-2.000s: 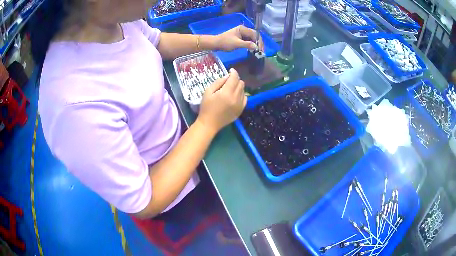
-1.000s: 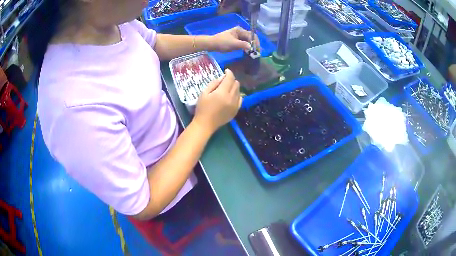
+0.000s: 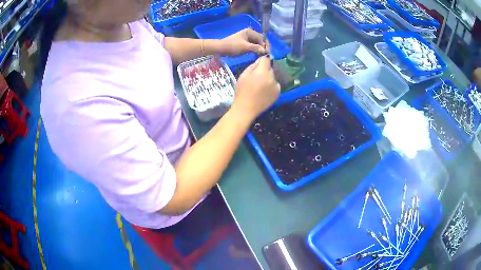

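Neither of my hands is in view. Nearest in front of me is a shallow blue tray (image 3: 343, 224) at the bottom right. Several white rods (image 3: 409, 219) with black-and-silver ends lie scattered in it. A dark, shiny flat object (image 3: 285, 254) lies beside it at the bottom edge. Farther up, a blue tray (image 3: 282, 185) holds many small dark rings, a few of them shiny.
A seated person in a pink top (image 3: 105, 116) has both hands together at a press (image 3: 299, 26). A clear box (image 3: 203, 108) of white rods stands by them. Clear boxes (image 3: 380, 92), a white bundle (image 3: 406, 129) and more blue trays (image 3: 416, 52) stand at right.
The other person's nearer hand has moved from beside the rod box up to the press, meeting their other hand. The view has shifted slightly. The nearest tray's contents look unchanged.
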